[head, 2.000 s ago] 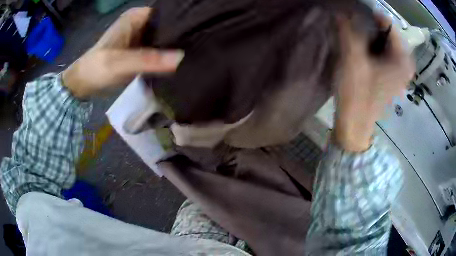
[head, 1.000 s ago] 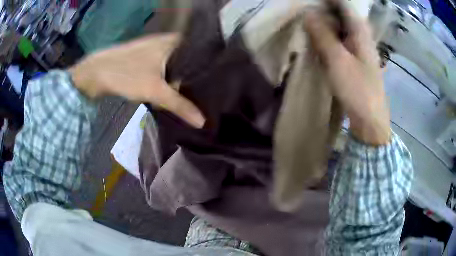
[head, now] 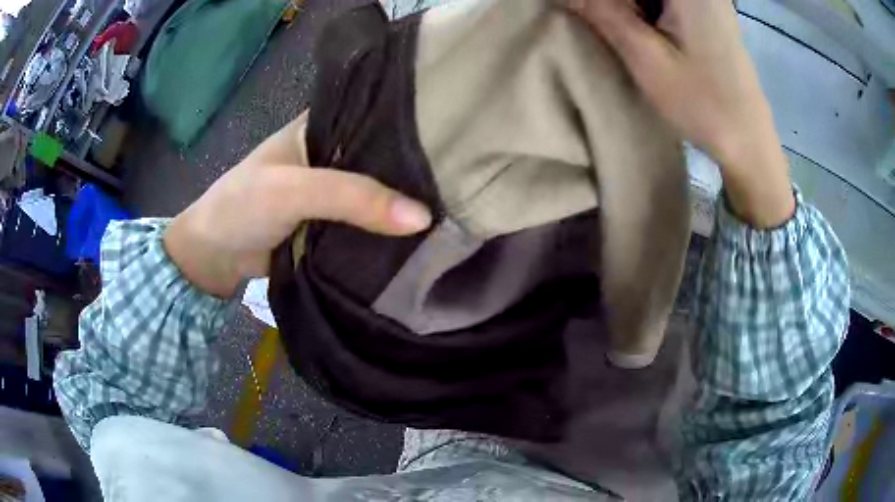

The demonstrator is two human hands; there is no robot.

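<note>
A dark brown garment piece (head: 471, 373) hangs between my hands above the lap. A beige panel (head: 510, 118) is spread across its upper part, and a fold of it hangs down at the right. A small grey-mauve flap of cloth (head: 432, 270) shows inside the brown part. My left hand (head: 285, 211) grips the brown cloth at the left, thumb on top near the beige edge, its other fingers hidden behind. My right hand (head: 687, 93) pinches the top of the beige panel near the top edge of the view; its fingertips are partly cut off.
The white machine table (head: 824, 176) is at the right. A green cloth heap (head: 206, 64) lies on the grey floor at upper left. A blue item (head: 93, 224) and shelves with mixed things are at the far left. A grey-white bin (head: 873, 431) stands at lower right.
The brown piece has been turned and opened, so the beige panel now lies spread toward me. My left thumb has come to rest on the cloth. My right hand has moved up.
</note>
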